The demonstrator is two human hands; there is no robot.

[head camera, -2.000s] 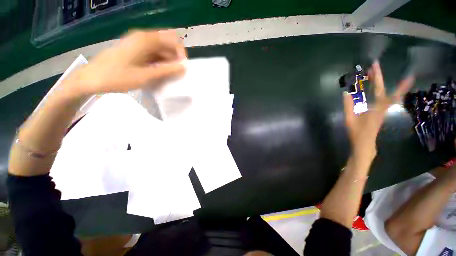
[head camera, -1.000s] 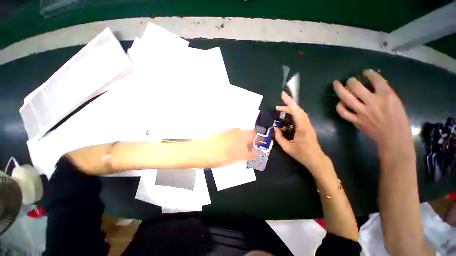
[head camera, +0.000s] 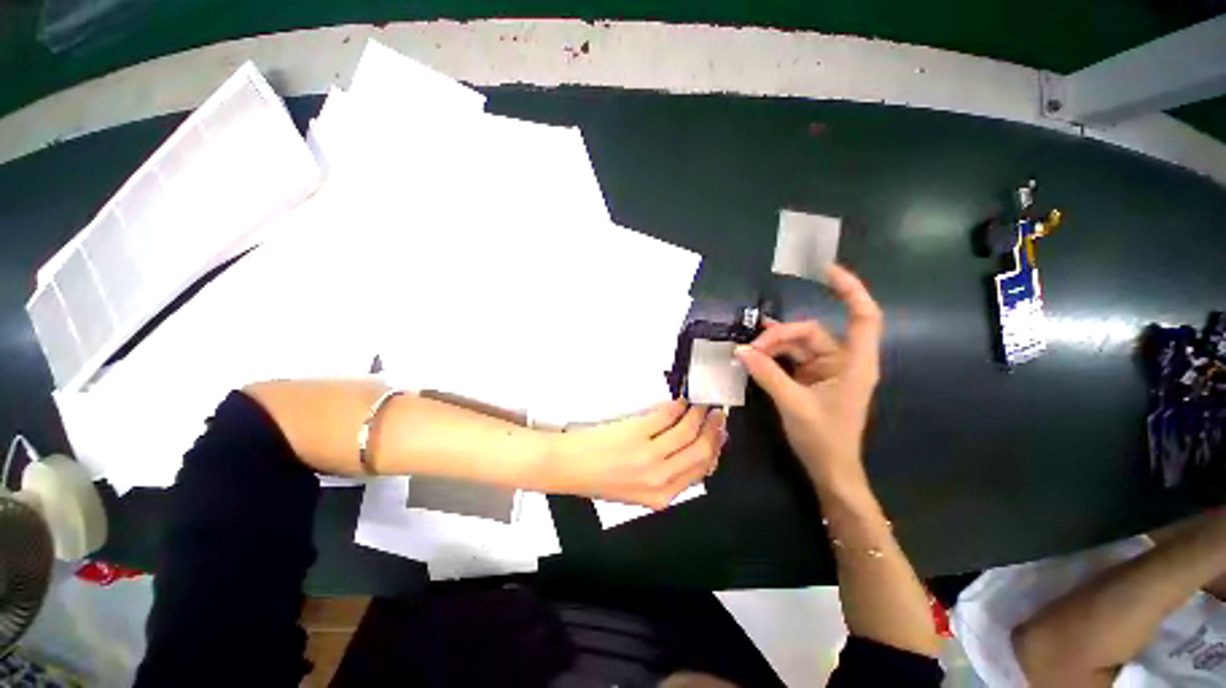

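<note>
My left hand (head camera: pixel 662 454) holds the lower end of a module, whose dark upper end (head camera: pixel 727 327) shows above the fingers. A grey adhesive patch (head camera: pixel 715 374) lies over the module's face. My right hand (head camera: pixel 823 360) pinches this patch's upper right corner between thumb and index finger. A second grey patch (head camera: pixel 808 243) is at the tip of a raised right finger. Most of the module is hidden under the patch and my left fingers. White backing sheets (head camera: pixel 471 255) lie beneath and beyond my left forearm.
A sticker sheet (head camera: pixel 175 202) lies at the left. A blue-white module (head camera: pixel 1020 303) lies on the dark green bench (head camera: pixel 894 175) at the right, beside a module pile (head camera: pixel 1190 403). A person's arm (head camera: pixel 1123 605) is at lower right. A fan (head camera: pixel 24 565) is at the left edge.
A patch now lies over the module between my hands. The second patch has turned flat to view. The other person's hand has withdrawn, and a module now shows at the right.
</note>
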